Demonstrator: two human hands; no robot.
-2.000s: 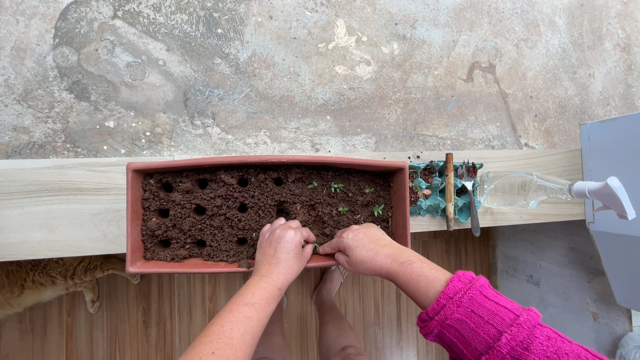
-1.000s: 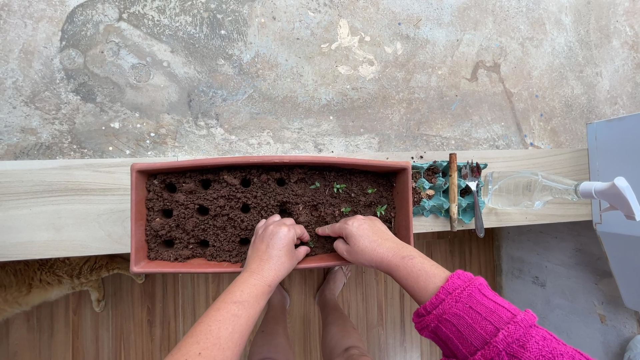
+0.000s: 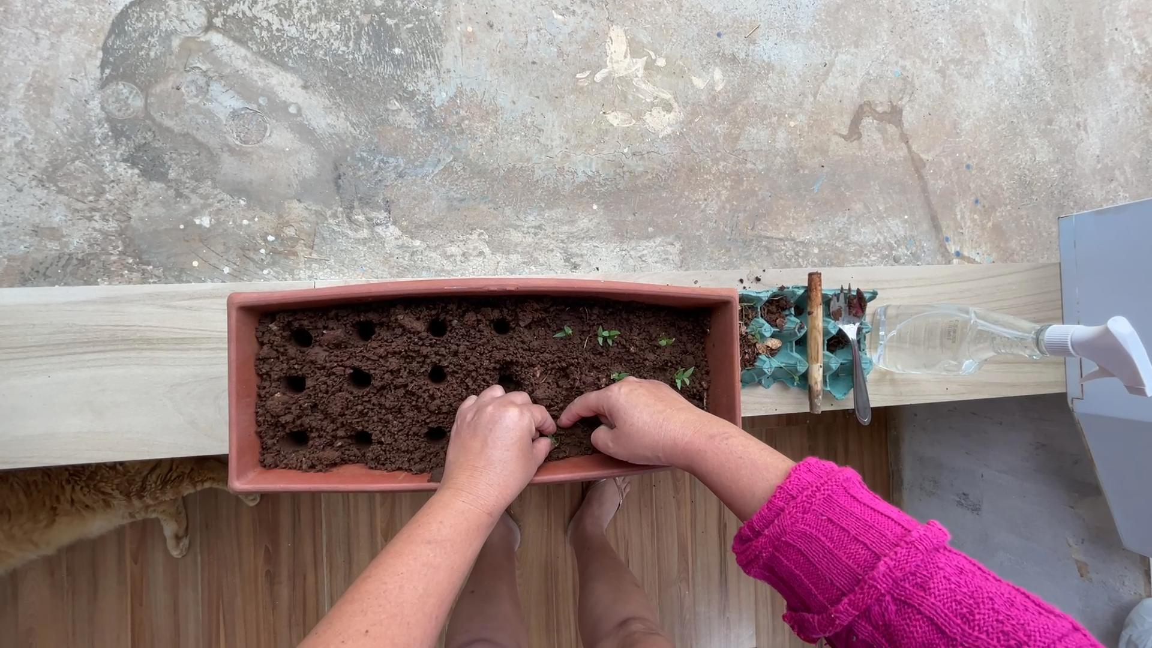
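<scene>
A long terracotta-coloured planter [image 3: 241, 396] holds dark soil [image 3: 396, 396] with rows of round holes at the left and middle. Several small green seedlings [image 3: 607, 337] stand in the soil at the right. My left hand [image 3: 502, 438] rests low over the soil near the planter's front wall, its thumb and fingers beside a bit of green [image 3: 553, 440]; whether it grips this is hidden. My right hand [image 3: 641, 420], below a pink knitted sleeve, reaches in from the right, its index finger extended to the soil beside my left fingers and its thumb lower down.
A teal egg carton [image 3: 790, 360] with soil stands right of the planter, a wooden stick [image 3: 814, 342] and a fork [image 3: 855, 360] lying across it. A clear spray bottle [image 3: 958, 339] lies beyond on the wooden board [image 3: 108, 373]. An orange cat [image 3: 99, 504] lies below at the left.
My right hand's index finger has come up from the planter's front edge and now points at the soil. My left hand stays low over the soil.
</scene>
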